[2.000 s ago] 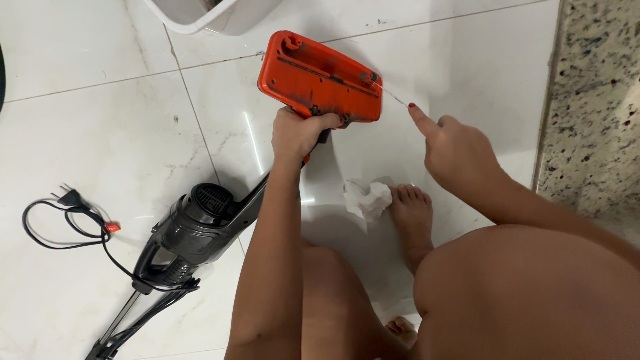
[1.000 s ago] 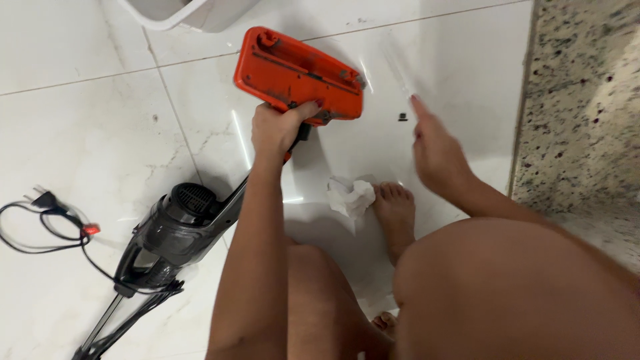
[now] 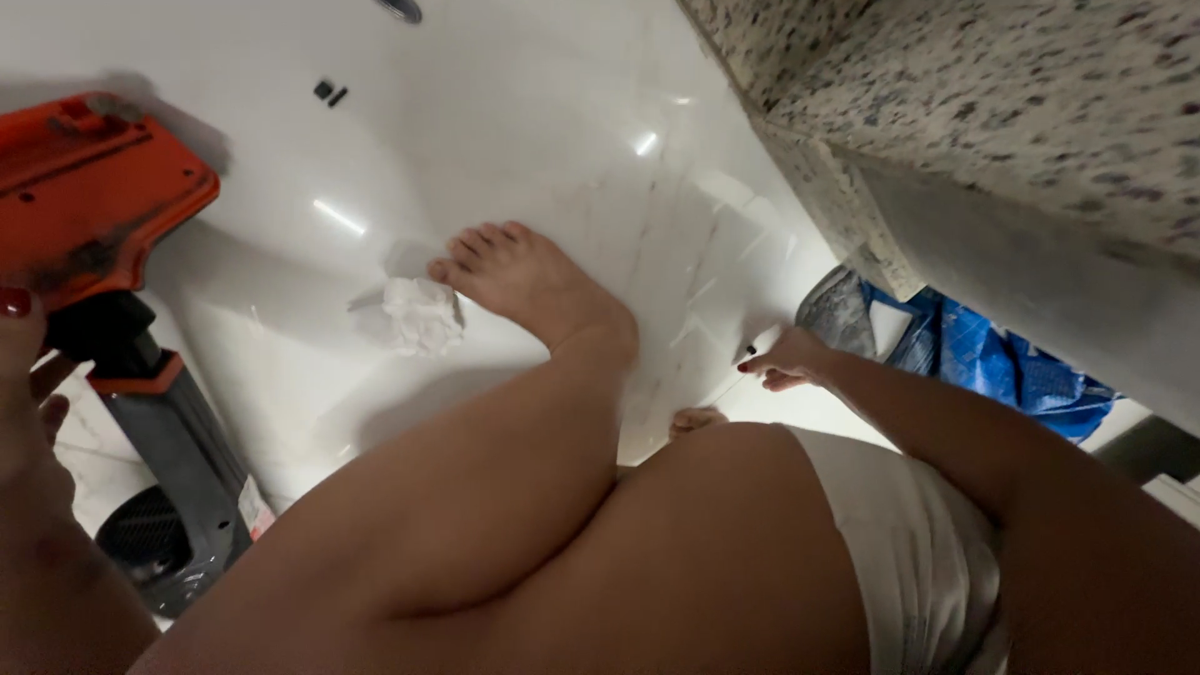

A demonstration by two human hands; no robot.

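Observation:
At the left edge, my left hand (image 3: 28, 403) holds the orange floor head (image 3: 94, 202) of a stick vacuum cleaner near its black neck. The head's dirty underside faces up, and its grey tube (image 3: 173, 450) runs down to the dark body, partly hidden by my leg. Off to the right, my right hand (image 3: 792, 361) is low beside my foot, fingers pinched on a thin, pale tool, hard to make out, with a small black spot by the fingertips. A crumpled white tissue (image 3: 422, 316) lies by my toes.
Small dark pieces (image 3: 330, 92) lie on the glossy white tiled floor, with a dark rounded object (image 3: 401, 9) at the top edge. A speckled stone ledge (image 3: 994, 122) fills the upper right. Below it are blue plastic bags (image 3: 1012, 366) and a grey item (image 3: 834, 305).
The view has swung far to the right. My right hand has moved away from the floor head, down beside my foot. My left hand still holds the floor head.

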